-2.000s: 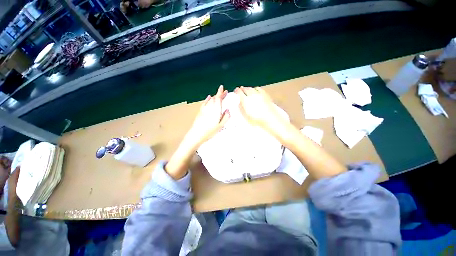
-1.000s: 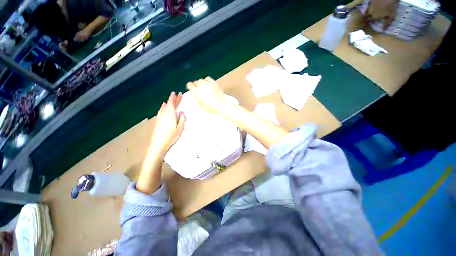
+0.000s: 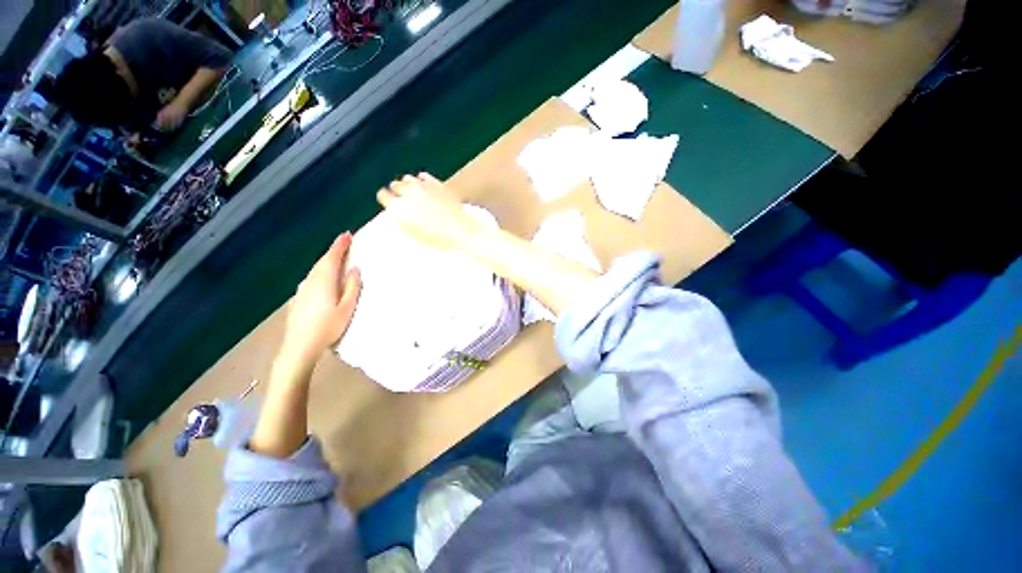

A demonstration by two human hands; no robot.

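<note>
A stack of white housings point(image 3: 431, 308) lies on the brown cardboard in front of me. Its layered edges and small brass-coloured fittings point(image 3: 466, 360) show at the near side. My left hand point(image 3: 323, 300) lies against the stack's left edge, thumb and fingers slightly apart, with nothing visible in it. My right hand point(image 3: 431, 213) rests over the far top edge, fingers bent. Its palm is hidden, so I cannot tell whether it holds a cloth. The top face is overexposed and shows little detail.
White wipes point(image 3: 633, 174) lie right of the stack. A dispenser bottle point(image 3: 232, 423) is partly behind my left forearm. Another stack point(image 3: 115, 526) is at lower left. A green conveyor point(image 3: 431, 146) runs beyond the cardboard point(image 3: 375, 442). A second bottle point(image 3: 697, 36) stands at upper right. A person works beyond the belt.
The camera view has turned and shifted, showing more of the stack's layered near side. My hands are slightly farther apart, still at the stack's left and far edges.
</note>
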